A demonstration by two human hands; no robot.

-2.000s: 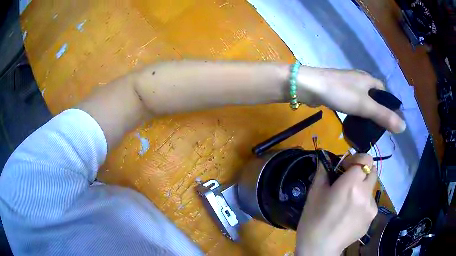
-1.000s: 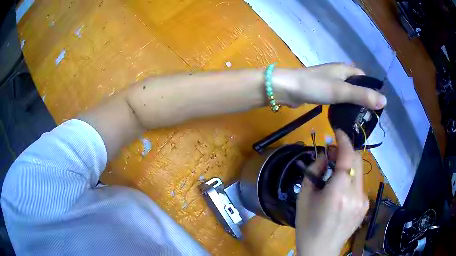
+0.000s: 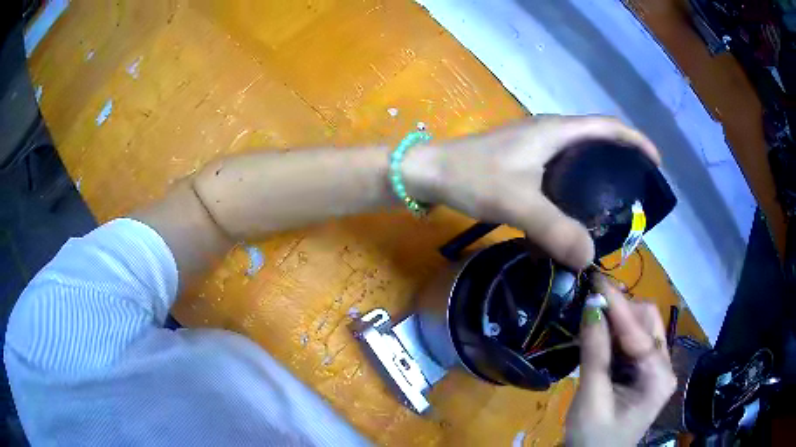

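My left hand (image 3: 524,175), with a green bead bracelet, holds the black camera head cover (image 3: 602,183) above the base, its open side partly showing. A yellow-white strip (image 3: 638,218) sticks out of the cover. My right hand (image 3: 624,349) is at the base's right rim, with thumb and finger pinched at the thin wires (image 3: 550,347); its fingertips partly hide them. Something dark shows in its palm, not clear enough to name. The black round base housing (image 3: 489,306) lies open, with screws and wires inside. A silver slotted bracket (image 3: 401,358) is fixed to it.
A black antenna (image 3: 469,240) lies behind the base, partly hidden by my left hand. Another camera unit (image 3: 729,393) stands at the lower right. A white-grey strip (image 3: 698,192) runs along the table (image 3: 288,79). Dark items lie at the far right edge.
My left hand has moved left and turned the cover, which now sits closer over the base. My right hand has shifted right, and its dark tool no longer shows clearly. More wires show in the base.
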